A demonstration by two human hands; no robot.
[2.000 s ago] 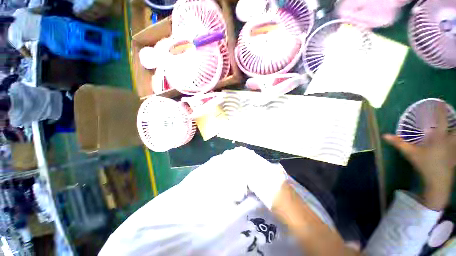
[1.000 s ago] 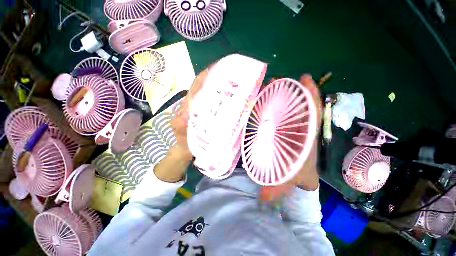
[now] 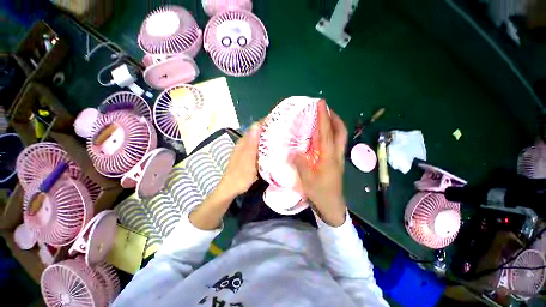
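A pink clip fan (image 3: 286,141) is held between my two hands in front of my chest, over the bench's front edge. Its round caged head is up and part of its base shows below. My left hand (image 3: 240,165) grips the side of the cage. My right hand (image 3: 323,165) lies across the other side, fingers over the cage. The fan's far side and part of its rim are hidden by my fingers. A pale pink disc (image 3: 363,157) lies on the green bench right of my right hand.
A hammer (image 3: 383,174) and white wipe (image 3: 407,151) lie at right, near a fan (image 3: 433,219) and a hanging black tool (image 3: 479,196). Label sheets (image 3: 179,186), a loose grille (image 3: 173,114) and several fans (image 3: 121,143) are at left. Two fans (image 3: 236,43) stand at the back.
The fan has turned, and its base has swung from the left to below the head. My hands have come closer together around it. The pale disc now shows on the bench.
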